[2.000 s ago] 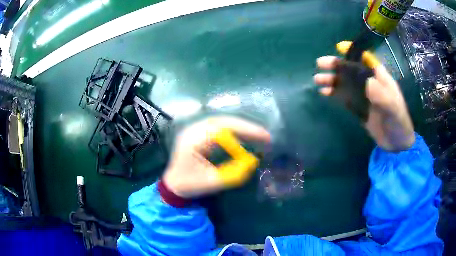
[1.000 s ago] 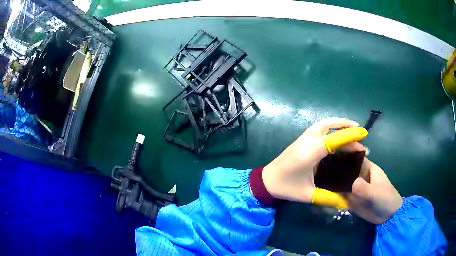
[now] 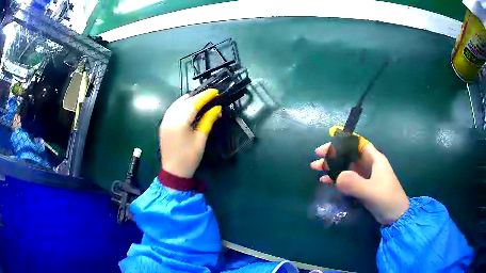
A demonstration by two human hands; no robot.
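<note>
My right hand (image 3: 373, 184), with yellow finger cots, holds a dark LCD display module (image 3: 342, 152) at the right of the mat. Its flex cable (image 3: 356, 111) points up and away, blurred at its far end. My left hand (image 3: 184, 130) is at the pile of thin black bezel frames (image 3: 208, 61). Its two yellow-covered fingertips pinch a black frame at the pile's near side. The hand hides the lower left part of the pile.
A black air blow gun (image 3: 128, 186) with a pale tip lies at lower left by a blue surface (image 3: 48, 224). A dark-edged bin (image 3: 93, 106) stands at left. A yellow-green spray can (image 3: 470, 50) is at upper right. A white strip (image 3: 266, 11) crosses the far side.
My left hand has left the display module and moved left to the frame pile, where it grips a frame. My right hand keeps the module, now with its cable extended upward. The view has shifted slightly.
</note>
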